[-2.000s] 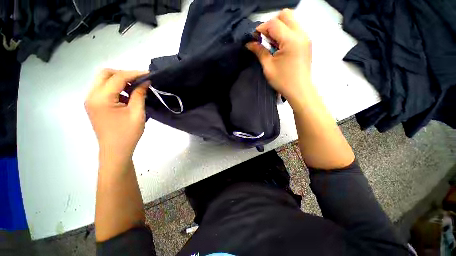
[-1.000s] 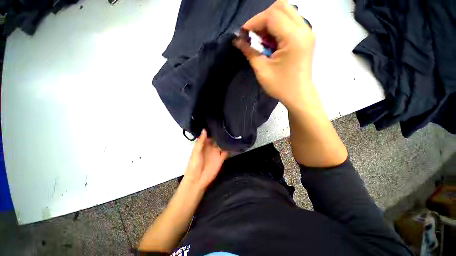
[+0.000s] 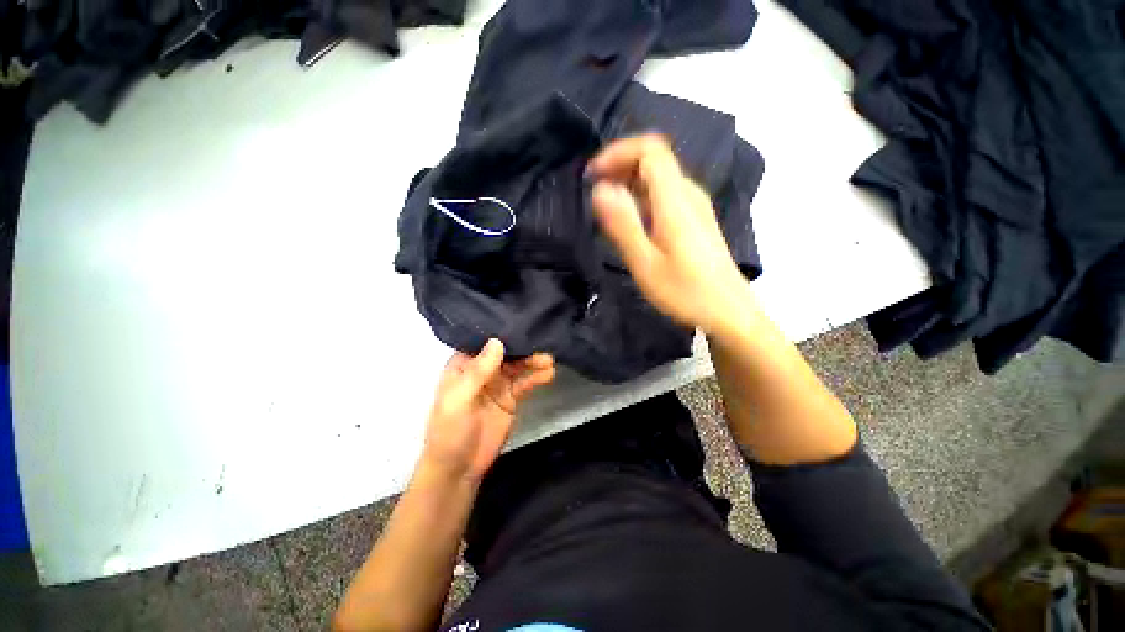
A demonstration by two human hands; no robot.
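A dark garment point(image 3: 543, 309) lies bunched on the table near its front edge, its waist opening facing up. A white cord loop point(image 3: 491, 217) lies inside the opening at the left. My left hand point(image 3: 475, 401) is at the garment's near edge, with the thumb on the cloth; whether it pinches the cloth is not clear. My right hand point(image 3: 660, 228) is over the garment's right part, blurred, with fingers bent. Whether it holds a tool or cloth cannot be seen.
A white table point(image 3: 185, 309) carries the work. A dark garment pile point(image 3: 1012, 161) hangs over the table edge at the right. Another dark pile point(image 3: 111, 49) lies at the far left. Speckled floor point(image 3: 913, 407) and boxes point(image 3: 1098, 531) are at the lower right.
My left hand moved from the garment's left side to its near edge. My right hand moved down from the raised waistband. The garment has dropped and spread, and the cord loop shows again.
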